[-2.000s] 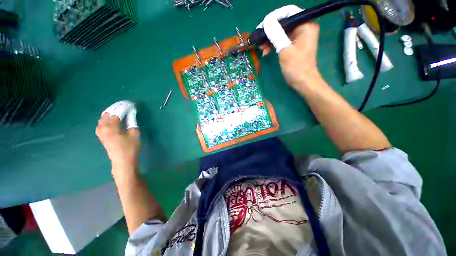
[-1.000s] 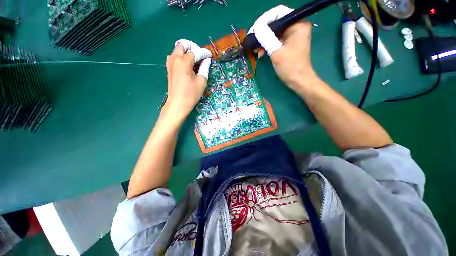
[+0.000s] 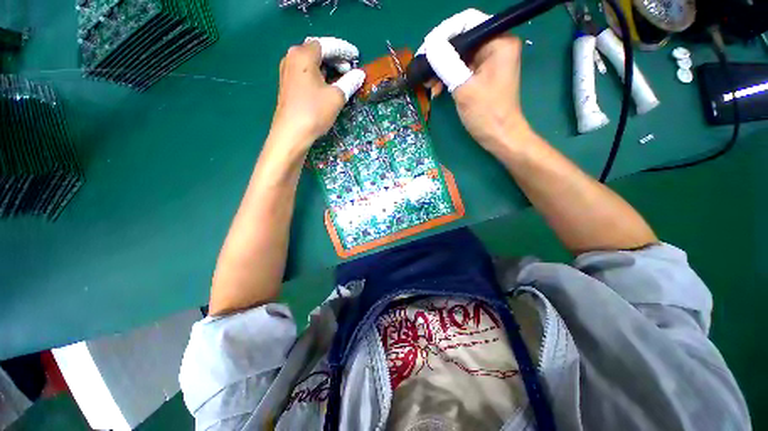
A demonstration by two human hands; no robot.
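A green circuit board panel (image 3: 383, 168) lies in the orange fixture (image 3: 455, 192) in front of me; its lower part shines white. My right hand (image 3: 488, 80), with white finger cots, grips the black soldering iron (image 3: 493, 32), its tip at the panel's top edge. My left hand (image 3: 316, 88), also with finger cots, is at the panel's top left, thumb and finger close together. A thin strand of solder wire (image 3: 227, 78) runs from it to the left. A thin lead (image 3: 392, 57) stands out past the fixture's far edge.
Stacked boards stand at far left (image 3: 38, 151) and upper left (image 3: 147, 38). A pile of leads (image 3: 328, 3) lies at the far edge. To the right are white-handled pliers (image 3: 587, 84), white discs (image 3: 683, 64), a black box (image 3: 741, 94) and a hanging black cable (image 3: 627, 93).
My left hand has moved from the bare mat at left up to the panel's top left, and the solder wire now shows. The right hand and iron have shifted slightly left.
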